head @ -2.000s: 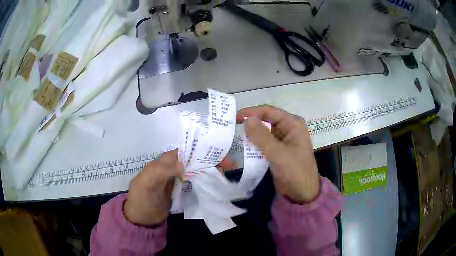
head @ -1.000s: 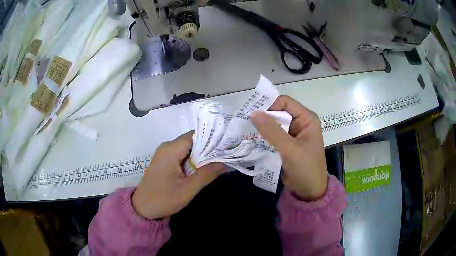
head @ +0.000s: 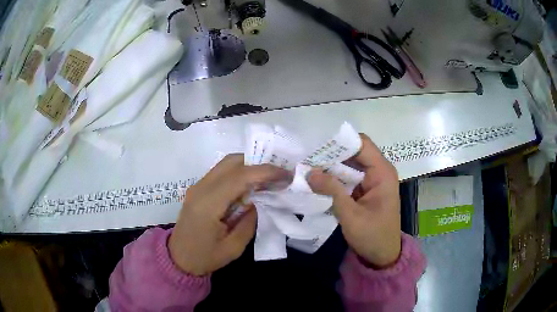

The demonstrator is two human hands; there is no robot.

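Note:
A stack of white printed care labels is between my two hands above the table's front edge, fanned out, with strips hanging below and others sticking up. My left hand holds the stack around its middle, its fingers across the front. My right hand pinches the ends of some labels between thumb and fingers, at the right of the stack. The band around the stack is not visible. Cream cut-piece bundles lie at the left with tan bundle tickets on them.
A sewing machine needle plate is behind the hands. Black-handled scissors and pinkish snips lie on the machine bed. A printed ruler runs along the table's front. A white and green box or card is below right.
My left hand's fingers have moved over the front of the labels, hiding the yellowish band. Several strips now hang down below my hands. My right hand has shifted slightly right and down.

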